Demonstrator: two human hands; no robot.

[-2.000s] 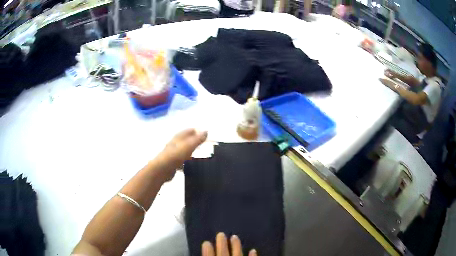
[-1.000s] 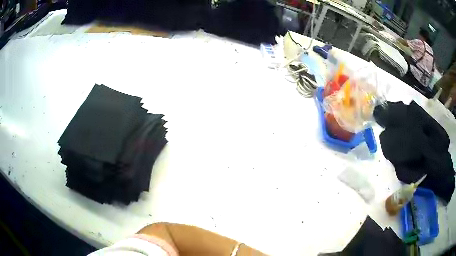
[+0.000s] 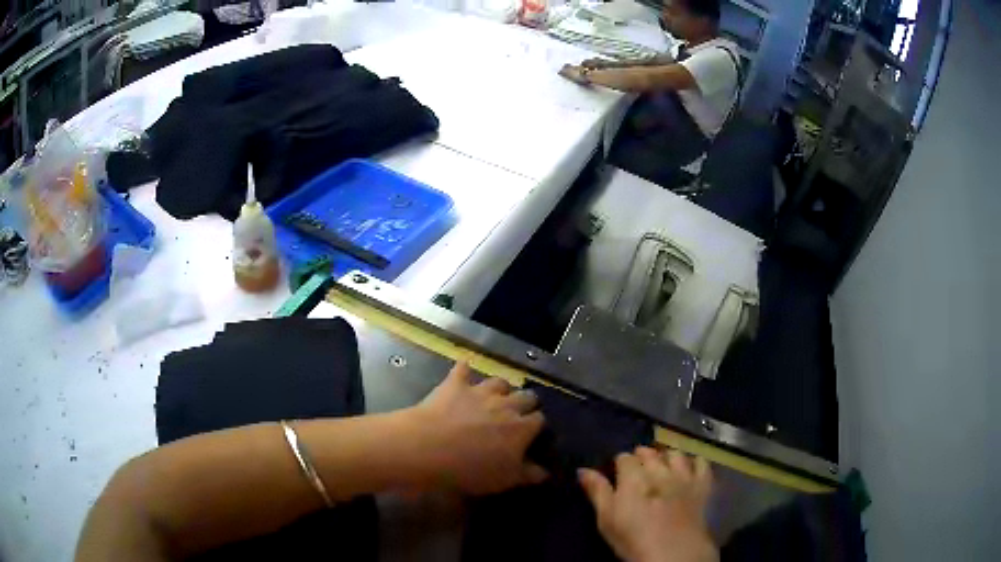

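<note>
A black fabric piece [image 3: 587,428] lies at the pressing bar [image 3: 483,333], over part of the yellow strip [image 3: 412,327]. My left hand [image 3: 483,423] is on its left side, fingertips at the strip. My right hand [image 3: 656,499] is on its right side, thumb towards the left hand. Both hands hold the piece against the grey metal bed [image 3: 397,384]; the fingers hide part of its edges. A stack of black pieces [image 3: 258,373] lies beyond my left forearm, which wears a bracelet.
A squeeze bottle [image 3: 255,247] and a blue tray [image 3: 412,214] with a dark tool stand beyond the stack. A black fabric heap [image 3: 285,115] lies behind. A metal plate [image 3: 626,357] and curved metal handles [image 3: 659,274] are beyond the bar. A person [image 3: 703,82] sits at the far table.
The view has swung from the left table to the press bed. Both hands are now in view at the bar on a black piece; a second ago only my left arm showed.
</note>
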